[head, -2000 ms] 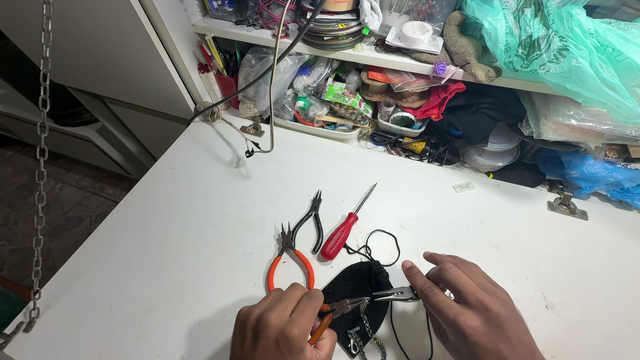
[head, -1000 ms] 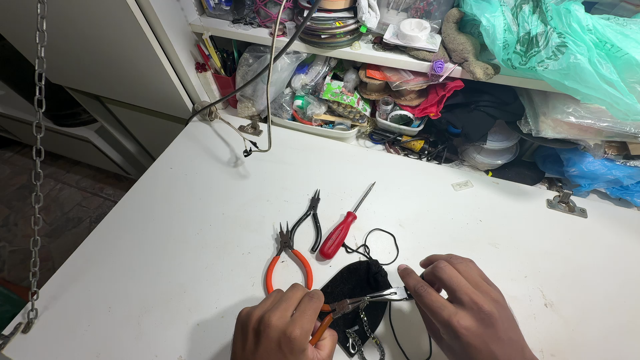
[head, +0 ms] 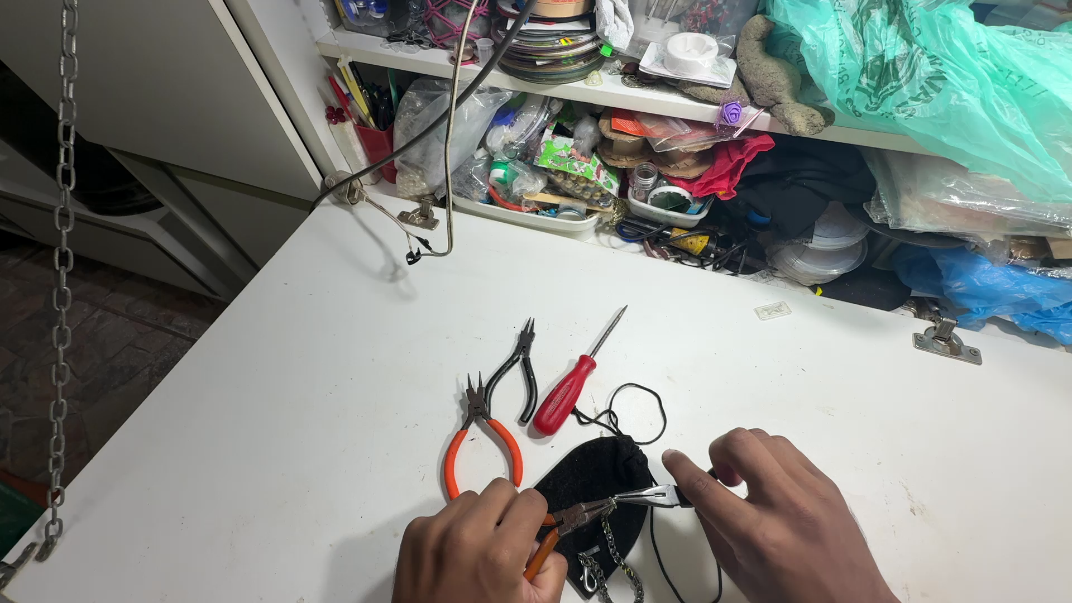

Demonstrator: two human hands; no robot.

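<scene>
My left hand (head: 481, 548) is closed on orange-handled pliers (head: 578, 517), and my right hand (head: 775, 511) holds needle-nose pliers (head: 657, 496). The two tips meet at the upper end of a metal chain (head: 615, 544), too small there to tell what they grip. A metal clasp (head: 589, 574) lies beside the chain. Beneath is a black drawstring pouch (head: 586, 469) with its cord (head: 662, 410) looped out. Farther up the white table lie open orange-handled round-nose pliers (head: 476, 406), small black-handled pliers (head: 526, 347) and a red-handled screwdriver (head: 565, 395).
Behind the white table (head: 293, 394) is a crowded shelf (head: 712, 100) with plastic trays, bags and spools. A bent metal wire (head: 452, 151) hangs over the back edge. A hanging chain (head: 61, 293) runs down the left side, and a metal hinge (head: 946, 342) sits at back right.
My right hand's index finger has lifted off the needle-nose pliers a little. The loose tools have stayed in place.
</scene>
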